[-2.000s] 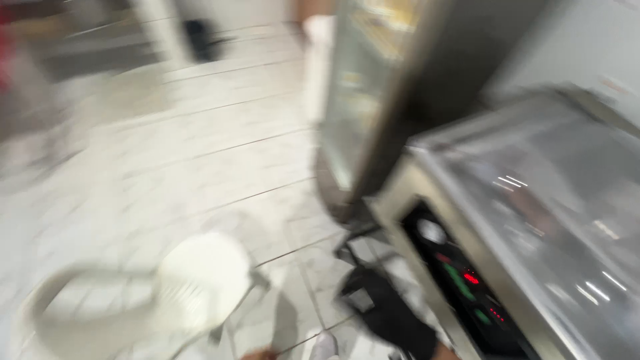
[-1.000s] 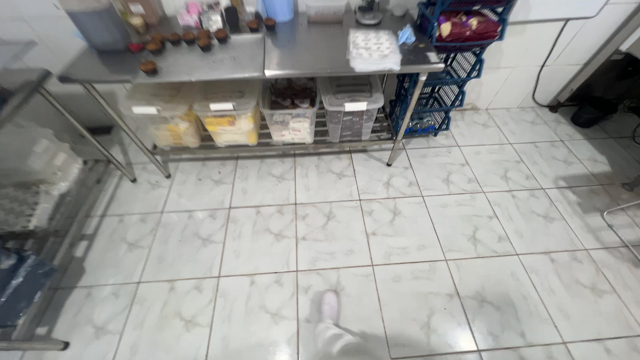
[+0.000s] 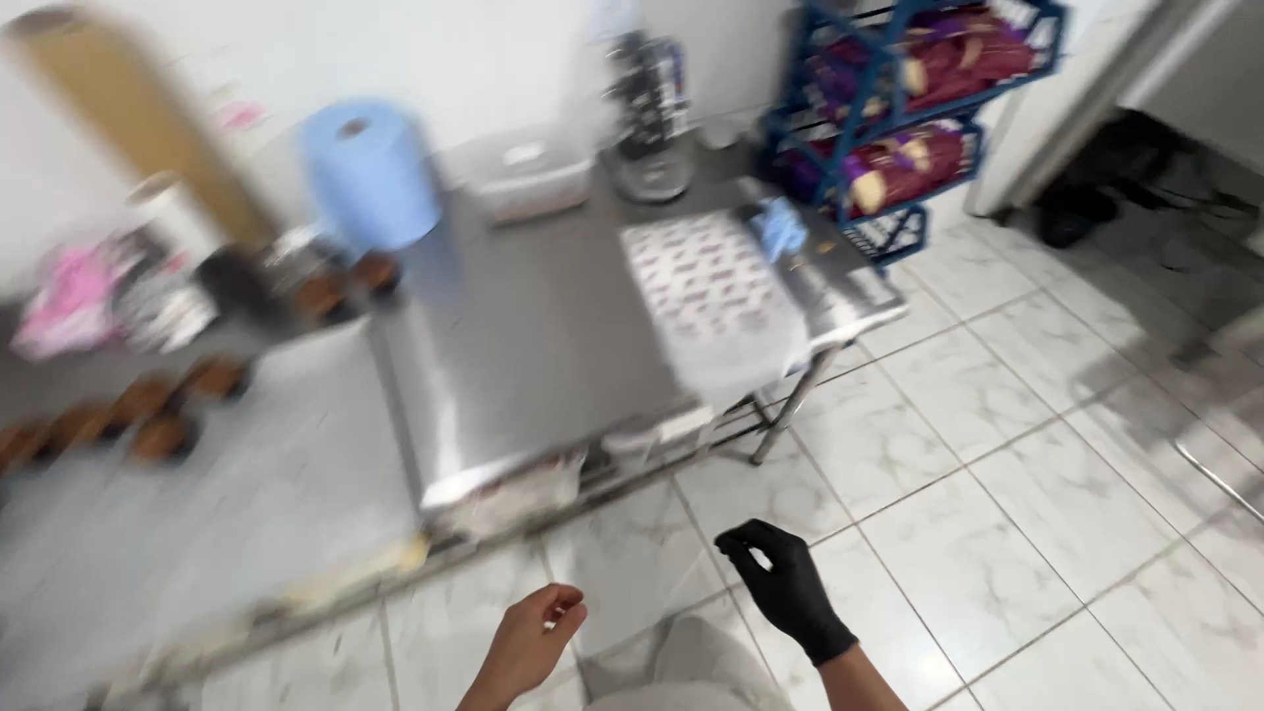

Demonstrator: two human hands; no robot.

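Observation:
My left hand [image 3: 533, 632], bare, hangs low in front of the steel table [image 3: 513, 346], fingers curled and thumb near the fingertips, with nothing visible in it. To its right, my right hand [image 3: 780, 583] wears a black glove, its thumb and forefinger bent into a ring, and it too shows nothing held. Both are over the floor, apart from the table edge. On the table, a printed sheet [image 3: 711, 286] lies at the right beside a crumpled blue cloth or glove [image 3: 780, 229]. Several small brown cakes in dark cups [image 3: 166, 434] stand at the left.
A blue paper roll [image 3: 370, 178], a lidded plastic tub [image 3: 528, 178] and a kitchen scale or similar device [image 3: 652, 173] line the wall. Blue stacked crates [image 3: 854, 188] with red-purple packages stand beyond the table's right end. Bins sit under the table; a table leg [image 3: 790, 405] reaches the tiled floor.
The view has come much closer to the steel table. Both hands are in view now; neither showed one second ago. The gloved hand was near a steel machine two seconds ago.

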